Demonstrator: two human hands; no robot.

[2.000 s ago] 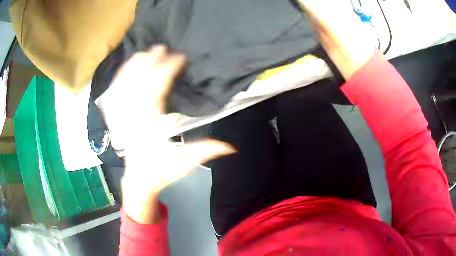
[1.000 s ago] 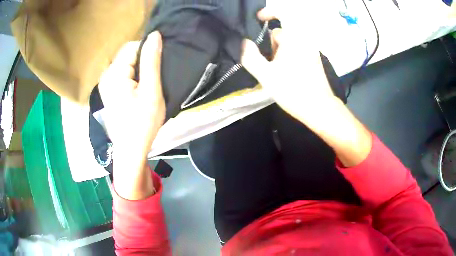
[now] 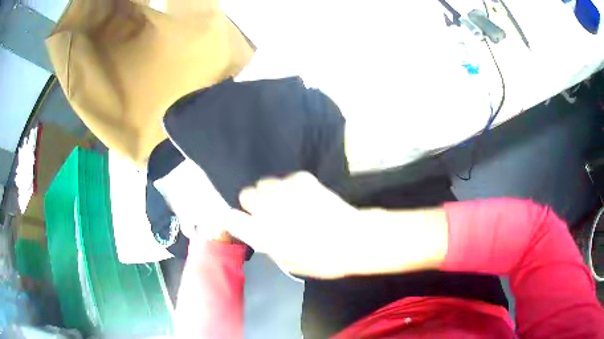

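The black cloth bag [image 3: 265,129] lies folded or bunched at the near edge of the white table, its curved side towards the back. No zip shows on it now. My right hand [image 3: 308,222] reaches across to the left at the bag's near edge, with its fingers curled; it is overexposed, and what it grips cannot be told. My left hand [image 3: 195,198] is at the bag's lower left, partly behind my right hand, blurred and washed out; its fingers cannot be made out.
A large brown sack-like form [image 3: 142,73] stands at the upper left. Green crates or bundles [image 3: 106,245] are at the left. On the white table [image 3: 410,86] at the upper right lie a small grey object [image 3: 487,25], blue thread [image 3: 471,67] and a dark cord.
The bag has been turned or folded, so the zip no longer shows. My right hand has moved left and down across to my left hand, which has shifted lower. More white table shows.
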